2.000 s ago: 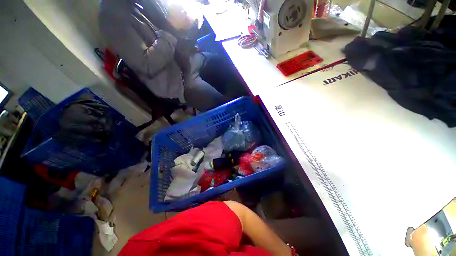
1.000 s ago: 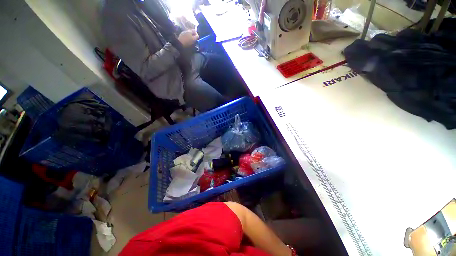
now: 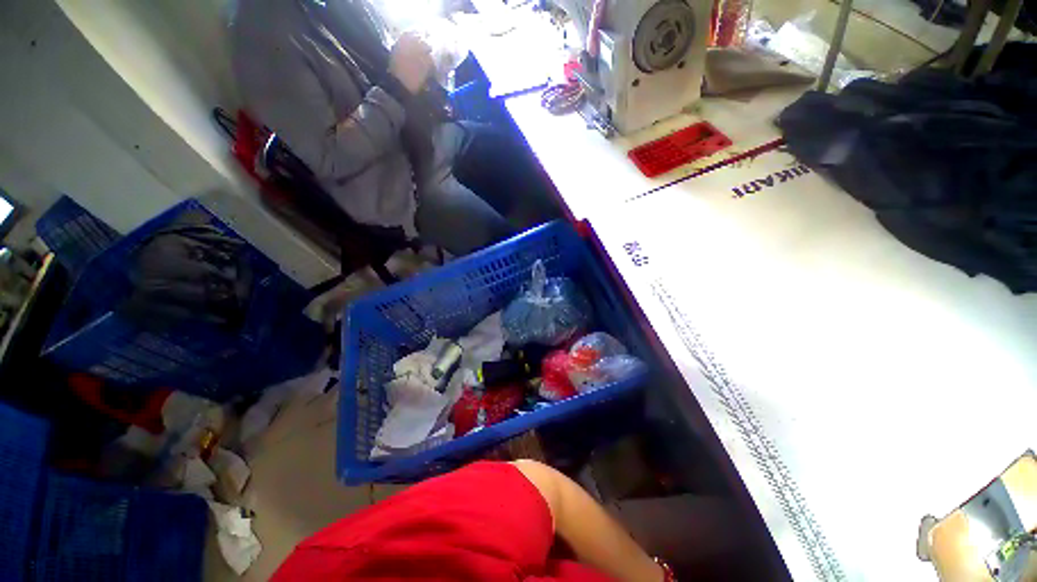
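Observation:
Neither of my hands is in the picture. A red sleeve (image 3: 444, 529) and a bare forearm (image 3: 586, 529) reach down to the bottom edge, where a bracelet shows at the wrist; the hand beyond is cut off. Nearest in front is the long white sewing table (image 3: 819, 375), with a printed ruler along its edge. A cream and metal machine part (image 3: 989, 523) is cut off at the lower right corner. A dark garment heap (image 3: 921, 171) lies at the table's far right.
A blue crate (image 3: 455, 460) beside the table holds bags, scraps and cones. A person in grey (image 3: 341, 125) sits by a neighbouring machine (image 3: 648, 68) with a red tray (image 3: 679, 149). More blue crates (image 3: 125, 517) and scraps (image 3: 233, 534) are at the left.
The seated person's hands have moved near the bright light. The view has shifted very slightly. My red sleeve and forearm stay almost in place.

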